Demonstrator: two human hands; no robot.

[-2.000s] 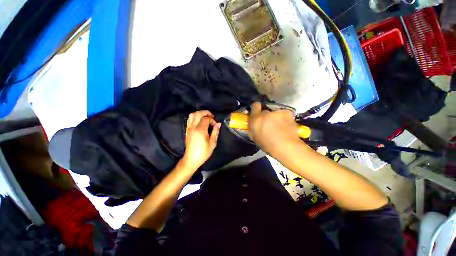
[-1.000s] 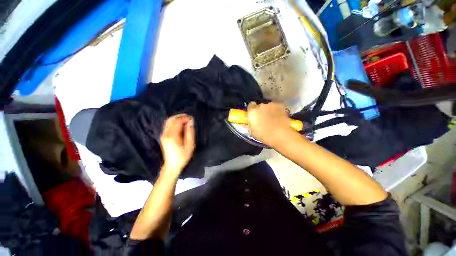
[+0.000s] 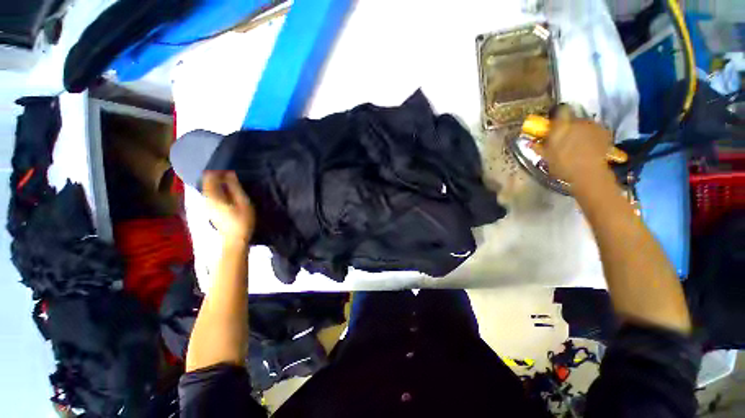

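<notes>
A black garment (image 3: 368,188) lies bunched over the padded board, whose grey rounded end (image 3: 196,155) sticks out at the left. My left hand (image 3: 229,204) is at the garment's left edge near that end, blurred; whether its fingers grip cloth is unclear. My right hand (image 3: 576,147) is closed on the yellow-orange handle of the steam iron (image 3: 535,167), over the stained part of the table, right of the garment and just below the iron rest (image 3: 483,82).
A blue support arm (image 3: 286,73) crosses the white table (image 3: 392,49) behind the garment. A blue tray (image 3: 666,204) and a red basket (image 3: 719,189) are at the right. A yellow and black hose (image 3: 693,73) hangs at the upper right. Black garments (image 3: 69,237) are heaped at the left.
My right hand has moved the iron off the garment, to the right and up beside the rest. My left hand has moved left to the garment's end. The camera view has shifted.
</notes>
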